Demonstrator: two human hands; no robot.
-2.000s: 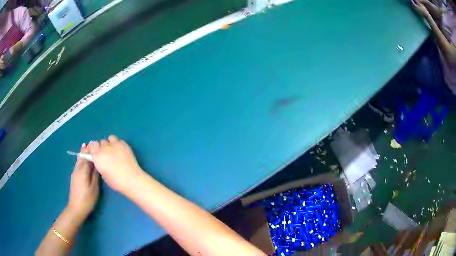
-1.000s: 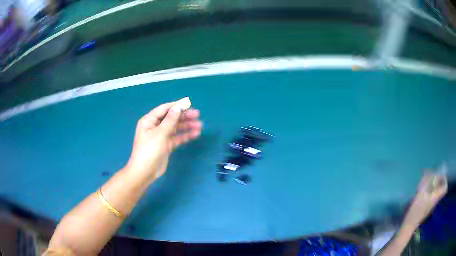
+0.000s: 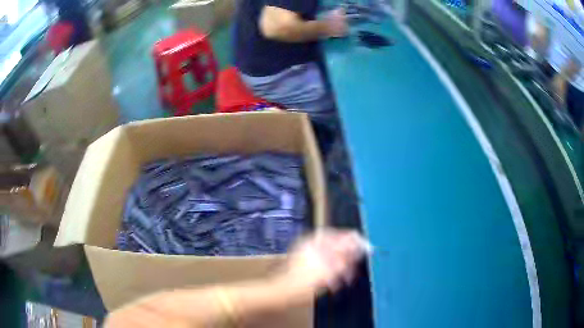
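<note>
A large open cardboard carton (image 3: 198,280) stands left of the bench. It is filled with a loose heap of grey housings (image 3: 214,205). My left hand (image 3: 326,259), with a gold bracelet on the wrist, is blurred over the carton's near right corner, beside the bench edge. A small pale spot shows at its fingertips; whether it is a finger cot or a held thing cannot be told. My right hand is out of the picture.
The blue-green bench (image 3: 435,192) with its white edge strip runs along the right. A person in a dark top (image 3: 282,45) is at its far end near dark parts. A red stool (image 3: 186,67) and another carton (image 3: 73,102) stand at left.
The view has swung left from the bench to the carton of housings. My left hand has moved from above the bench to the carton's corner. My right hand has left the picture.
</note>
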